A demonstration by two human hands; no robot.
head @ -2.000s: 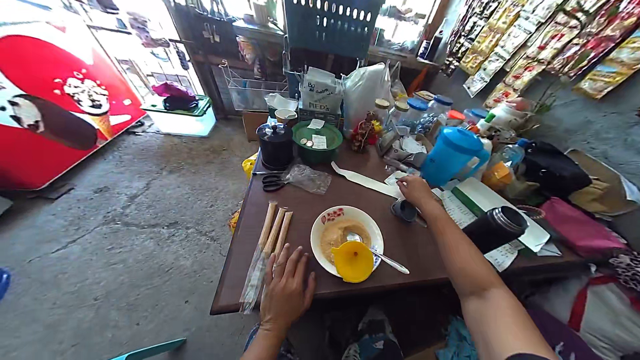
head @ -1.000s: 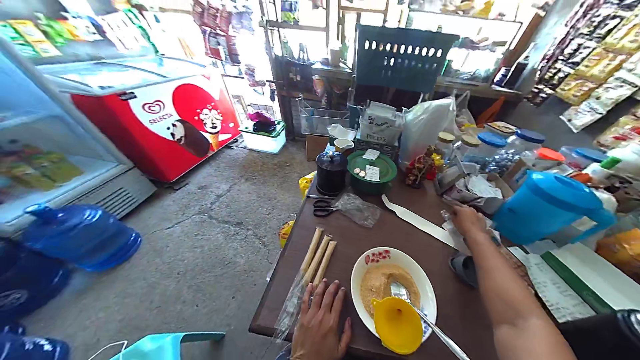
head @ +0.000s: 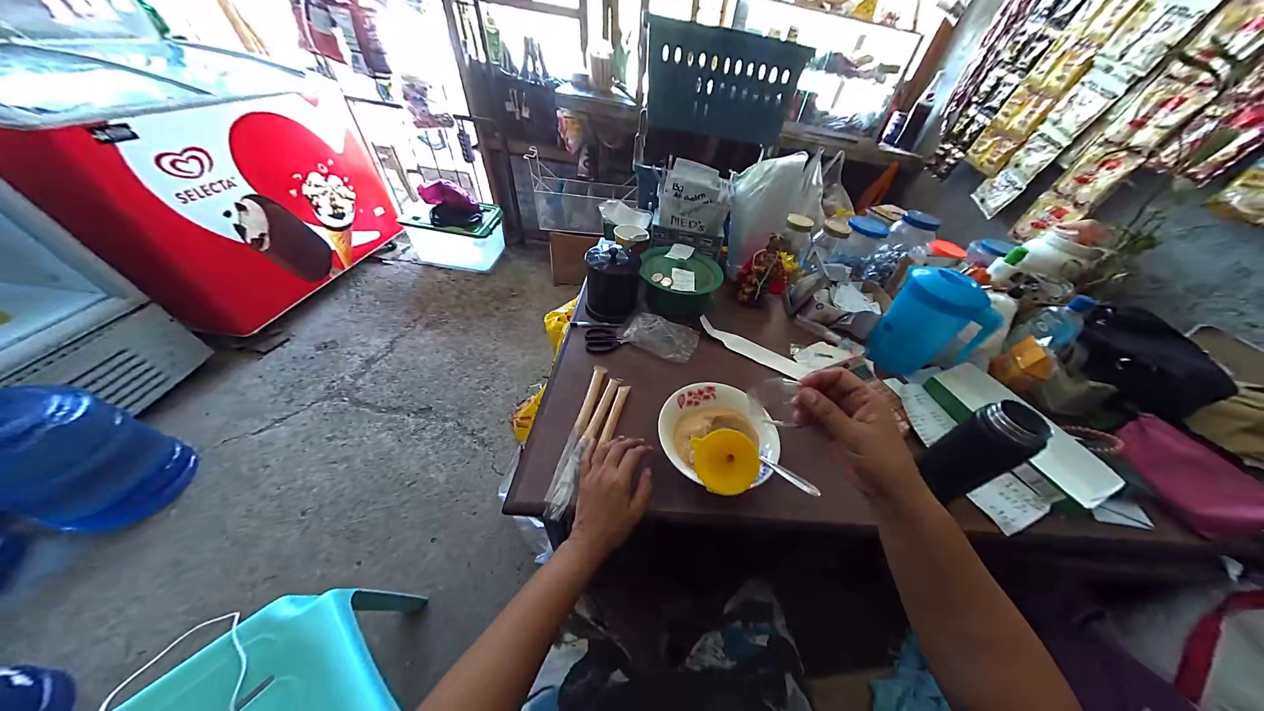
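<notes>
My right hand (head: 857,425) pinches a clear plastic piece (head: 775,400), perhaps a small bag, beside the right rim of a floral bowl (head: 673,456). The bowl holds a tan mixture, a yellow funnel (head: 727,462) and a metal spoon (head: 795,478). My left hand (head: 612,489) rests palm down near the table's front left edge, its fingers spread and touching the lower part of long filled clear plastic tubes (head: 599,410). Behind the bowl lies a white flat strip (head: 755,350). A crumpled clear bag (head: 664,337) lies beside black-handled scissors (head: 601,340).
A black canister (head: 612,283) and a green basin (head: 681,284) stand at the back left of the brown table (head: 632,499). On the right are a blue pitcher (head: 925,321), a black flask (head: 983,452) and papers (head: 1012,502). A turquoise stool (head: 286,657) stands at lower left.
My right hand has come back from the clutter behind the bowl and now holds clear plastic beside the bowl. My left hand stays by the filled tubes. The view has shifted.
</notes>
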